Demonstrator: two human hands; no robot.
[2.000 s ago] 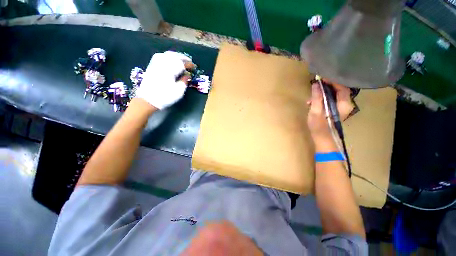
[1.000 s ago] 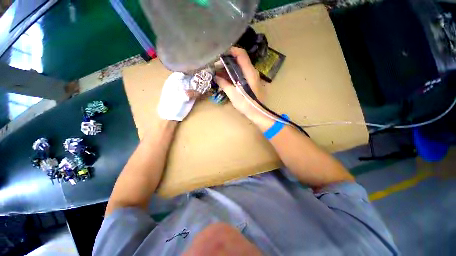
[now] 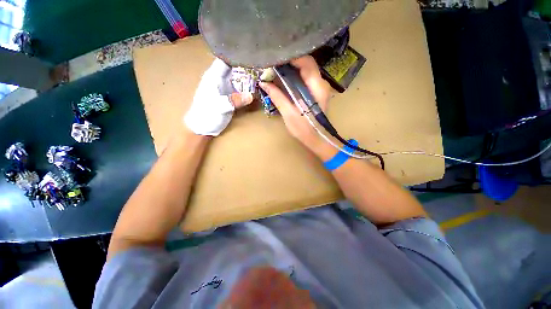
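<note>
My left hand (image 3: 211, 104), in a white glove with bare fingertips, holds a circuit board assembly (image 3: 245, 82) with a white-silver pronged part. My right hand (image 3: 302, 99), bare with a blue wrist band (image 3: 342, 155), holds a black soldering iron (image 3: 299, 90) beside the assembly. A thin whitish feed tube (image 3: 386, 153) runs along the iron and off to the right. Both hands meet at the lower rim of the grey fume hood (image 3: 278, 30), which hides the iron's tip and part of the assembly. A bluish part (image 3: 267, 105) hangs below the fingers.
The hands are over a tan cardboard sheet (image 3: 254, 175). A tip cleaner (image 3: 344, 68) with yellow filling stands right of the hood. Several piled assemblies (image 3: 51, 181) lie on the dark bench (image 3: 127, 151) at left. A red-tipped strip (image 3: 178, 27) lies at the back.
My left hand has left the piled assemblies and come to the cardboard with one in its fingers. My right hand has brought the iron to it. The view has swung right.
</note>
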